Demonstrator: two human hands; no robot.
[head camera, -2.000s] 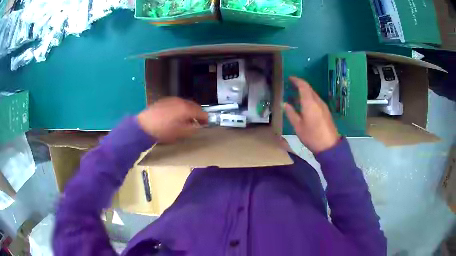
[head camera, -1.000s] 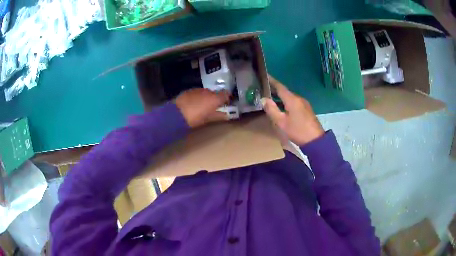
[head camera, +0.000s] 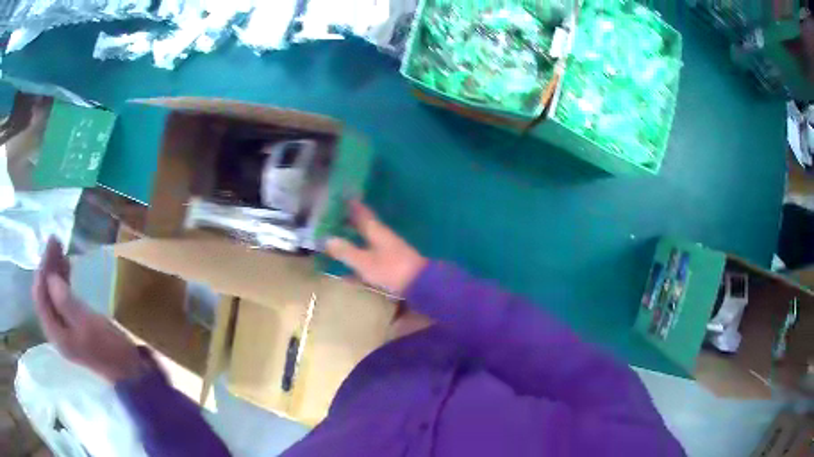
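An open retail box, brown inside and green on its right side, stands near the table's front edge, left of centre. A white appliance with a dark panel sits in it. A long white bagged piece lies along the box's near side. My right hand touches the box's right side with fingers apart, not gripping it. My left hand is raised left of the box, in front of the table, open, empty and slightly blurred.
Two green-edged bins of green packets stand at the back. Silvery-white bagged pieces lie at the back left. Another open green box holds a white unit at right. A green box stands at far left. Brown cartons stand below the table edge.
The box has moved left along the table, away from below the bins. My left hand has come out of it and moved left. The long white piece now shows along its near side. The view has shifted.
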